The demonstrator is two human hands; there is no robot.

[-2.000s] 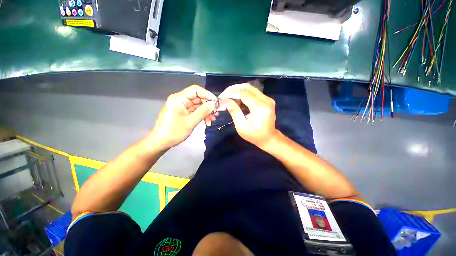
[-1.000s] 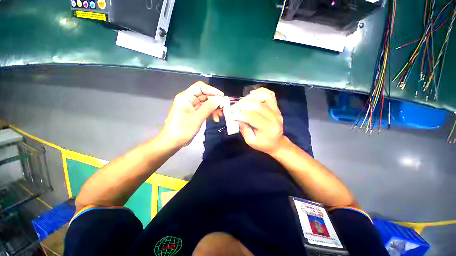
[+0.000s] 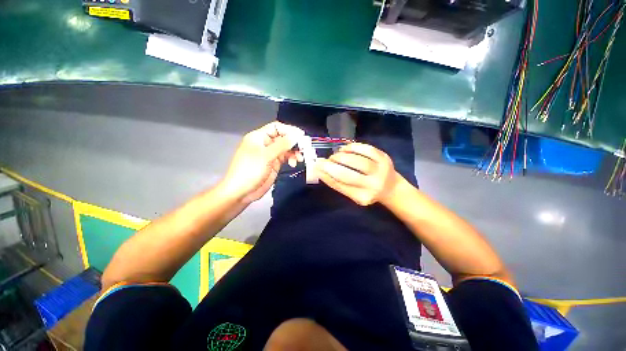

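Note:
My left hand (image 3: 259,161) and my right hand (image 3: 360,173) are bare and close together above the dark-clothed lap. A short row of thin harness wires (image 3: 328,142), red, dark and pale, runs between them; my right fingers are closed on the wires. A pale white strip (image 3: 311,163) hangs down between the hands from my left fingertips, with my right fingertips close beside it. My left fingertips pinch the strip at the wires' left end. Whether a connector sits there is hidden. A thin wire end shows below my left fingers.
The green bench (image 3: 309,62) runs across the top. Dark machines (image 3: 171,17) with pale plates stand on it at left and centre right. Loose wire bundles (image 3: 518,96) hang over its edge at right, above a blue bin (image 3: 549,156). Blue boxes (image 3: 67,298) stand low on both sides.
The white strip has come into view and hangs between the hands. My right hand has moved a little right and down, showing more wire between the hands. The camera view has shifted slightly.

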